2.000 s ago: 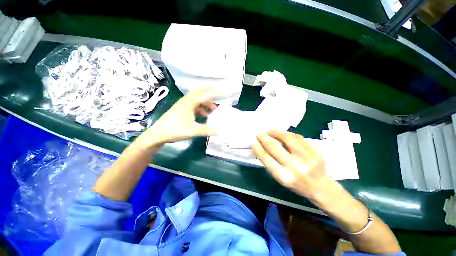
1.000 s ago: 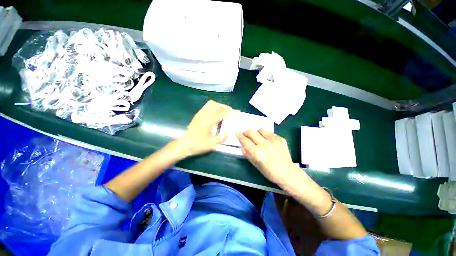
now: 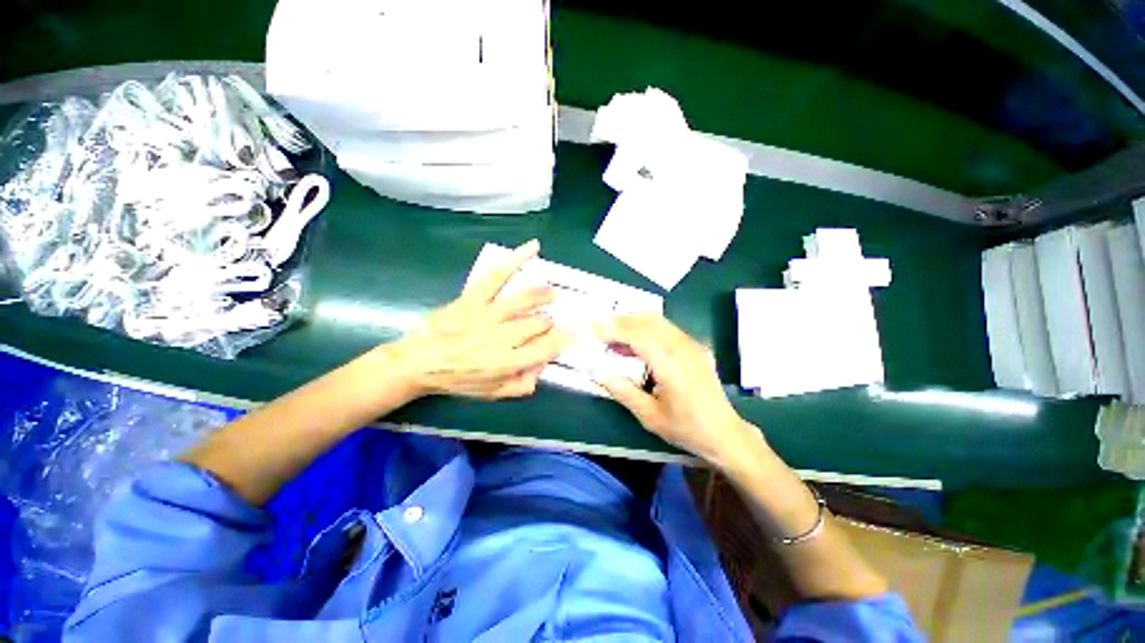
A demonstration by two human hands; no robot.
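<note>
A white box (image 3: 600, 294) lies flat on the bench in front of me, slightly tilted, with white card in it. My left hand (image 3: 492, 337) lies over its left part, with the index finger reaching to the far left corner. My right hand (image 3: 666, 377) holds its right end, with thumb and fingers pressing at the card. The hands hide much of the box. Whether a cable is inside, I cannot tell.
Coiled white cables (image 3: 163, 214) lie in a clear bag at left. A tall white box stack (image 3: 414, 101) stands beyond. Card blanks lie in two piles, centre (image 3: 684, 201) and right (image 3: 810, 337). White boxes (image 3: 1067, 314) lean at far right. A brown carton (image 3: 879, 565) sits below.
The white box shows more openly between my hands. My left hand has spread over its top, and my right fingers have shifted to its right end. The whole view has also shifted.
</note>
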